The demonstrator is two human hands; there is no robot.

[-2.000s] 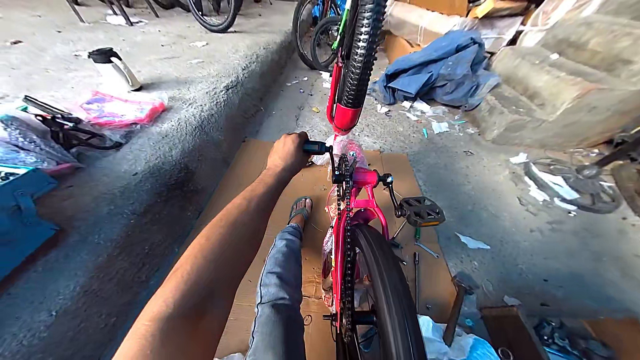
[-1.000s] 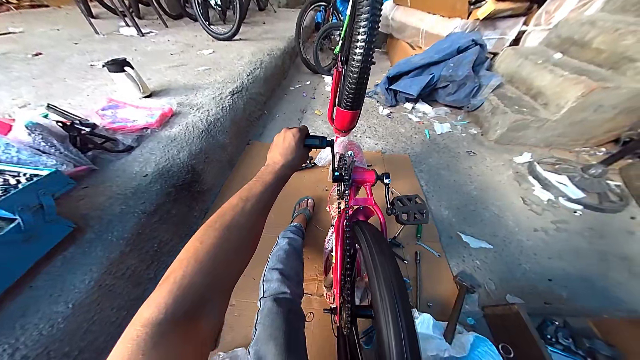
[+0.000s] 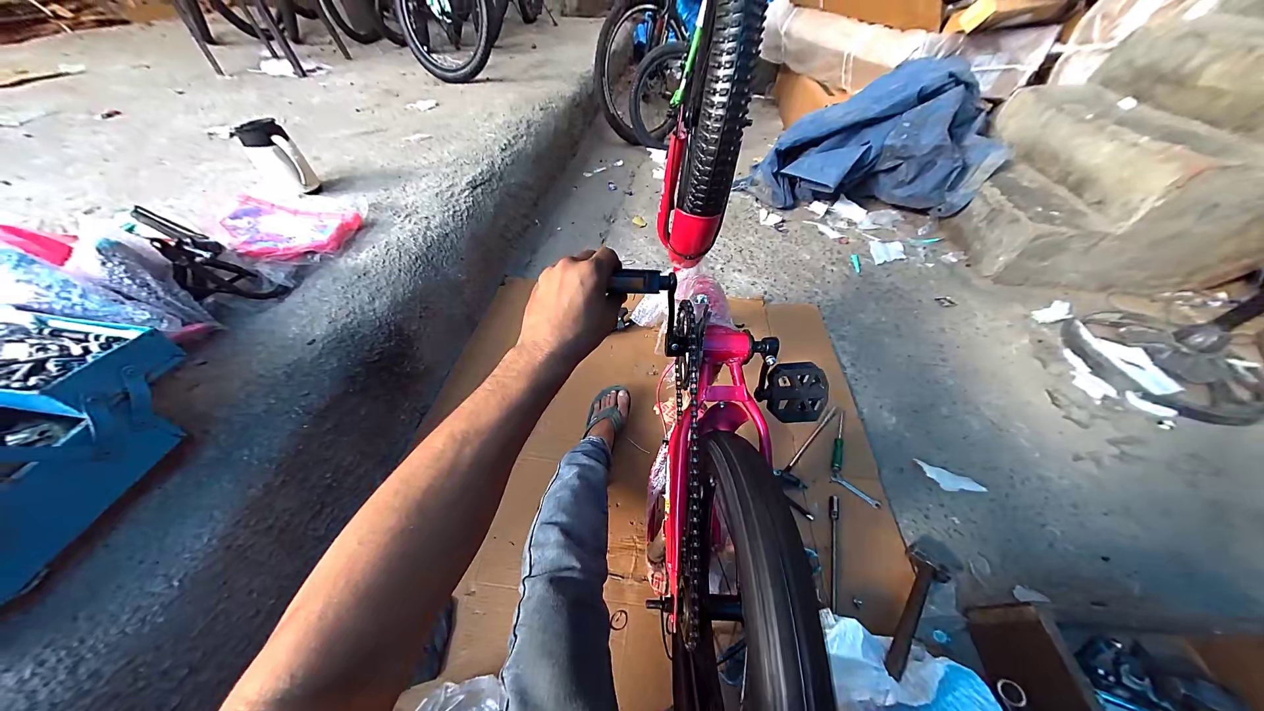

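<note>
My left hand (image 3: pixel 573 304) is closed around the left bicycle pedal (image 3: pixel 640 282), which sticks out from the crank arm. The pink bicycle frame (image 3: pixel 729 346) stands with its chain (image 3: pixel 695 464) running down to the rear hub and the rear tire (image 3: pixel 765 553) nearest to me. Beyond the frame rises the knobby front tire (image 3: pixel 726 109) in a red fork (image 3: pixel 691 233). On the right side hangs the other pedal (image 3: pixel 796 392), black, with no hand on it. My right hand is out of the picture.
Cardboard (image 3: pixel 632 533) lies under the bicycle, with a green-handled screwdriver (image 3: pixel 838 452), a wrench (image 3: pixel 855 491) and a hammer (image 3: pixel 913 602) on the right. A blue metal toolbox (image 3: pixel 89 444) is at left by a concrete ledge (image 3: pixel 474 168). A loose wheel (image 3: pixel 1165 365) lies at right.
</note>
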